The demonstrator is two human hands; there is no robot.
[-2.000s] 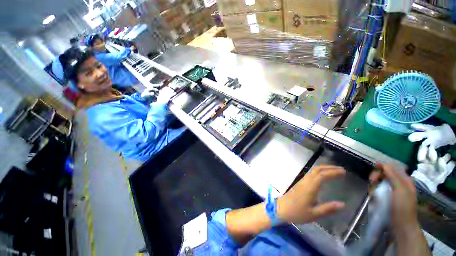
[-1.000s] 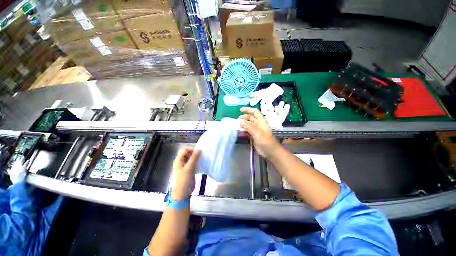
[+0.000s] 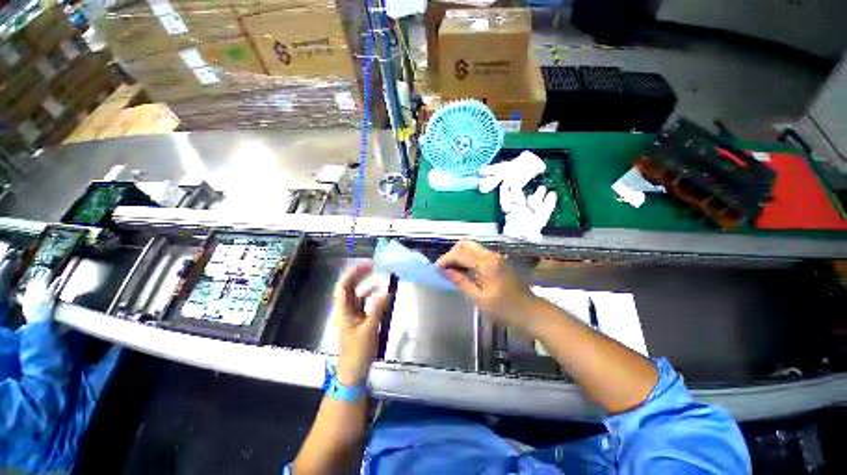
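Observation:
A thin, pale, soft-looking wipe or folded paper is above the conveyor in front of me, blurred. My right hand is bare and pinches its right end. My left hand, bare with a blue wrist strap, is at its left end, fingers bent and blurred; I cannot tell if they grip it. A circuit board in a dark carrier frame lies on the conveyor to the left.
The metal rail runs along my front. White gloves, a fan, a black fixture and a red sheet are on the green mat. Paper with a pen lies right. Another person's gloved hand is far left.
The view has swung right, then steadied over the conveyor. The pale wipe hung broad and upright a second ago; now it is narrow and slanted between my hands.

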